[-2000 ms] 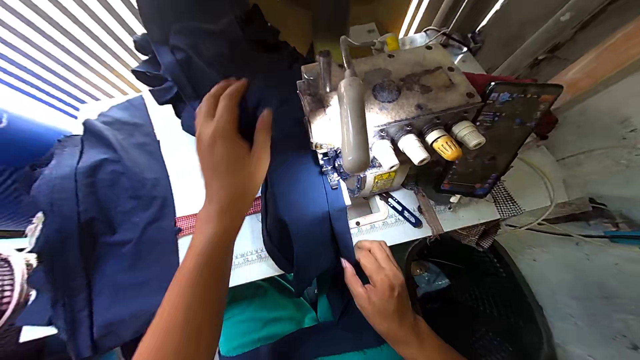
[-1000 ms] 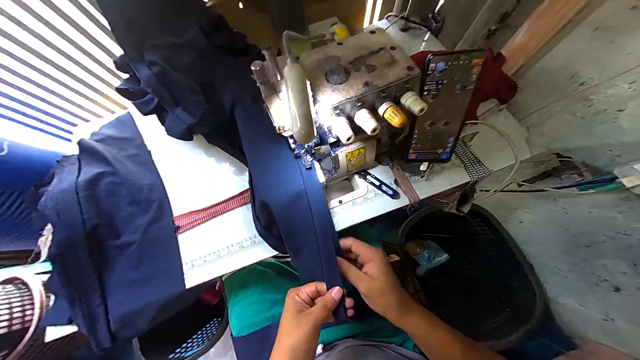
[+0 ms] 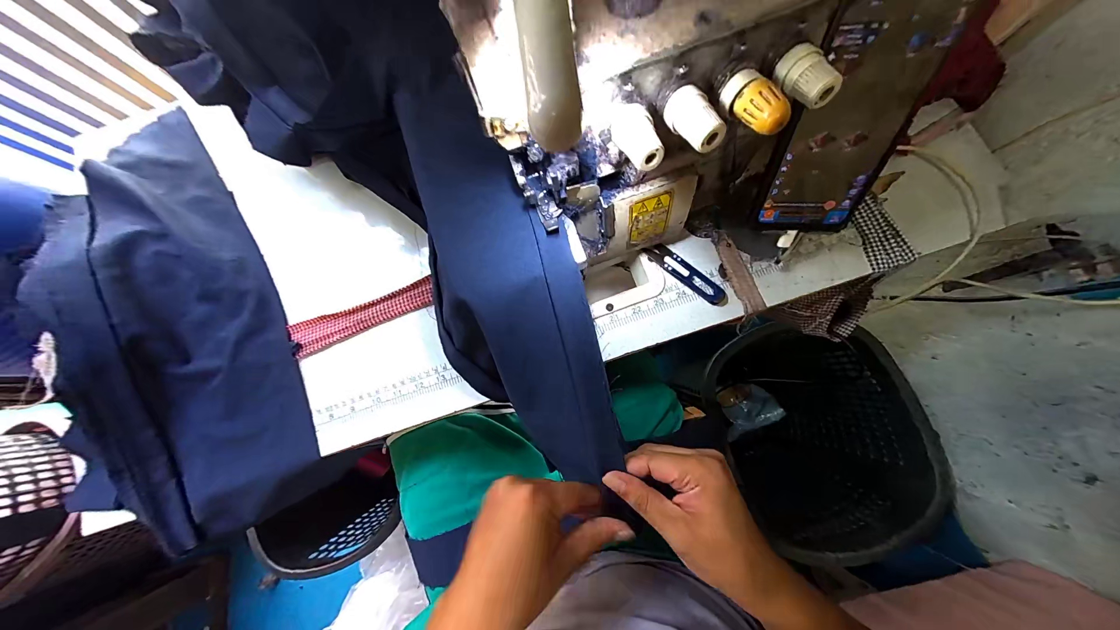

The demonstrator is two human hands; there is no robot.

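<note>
A long strip of navy blue fabric (image 3: 534, 306) with a seam line runs from the overlock sewing machine (image 3: 647, 131) over the table's front edge. At its lower end, my left hand (image 3: 547, 534) and my right hand (image 3: 691, 507) pinch the fabric edge close together, above my lap. The strip's upper part lies beside the machine's presser foot area (image 3: 551, 188) and joins a dark bunched heap of cloth. Blue-handled thread snips (image 3: 687, 274) lie on the table right of the needle area.
Another navy piece (image 3: 175, 324) hangs over the table's left part. A red checked strip (image 3: 363, 319) lies on the white table (image 3: 350, 385) with ruler markings. A phone (image 3: 840, 122) leans at the machine's right. Black plastic baskets (image 3: 831, 455) stand below; green cloth (image 3: 464, 472) is under the strip.
My left hand has come down from the cloth beside the machine to the strip's lower end, next to my right hand. The view has moved closer to the machine.
</note>
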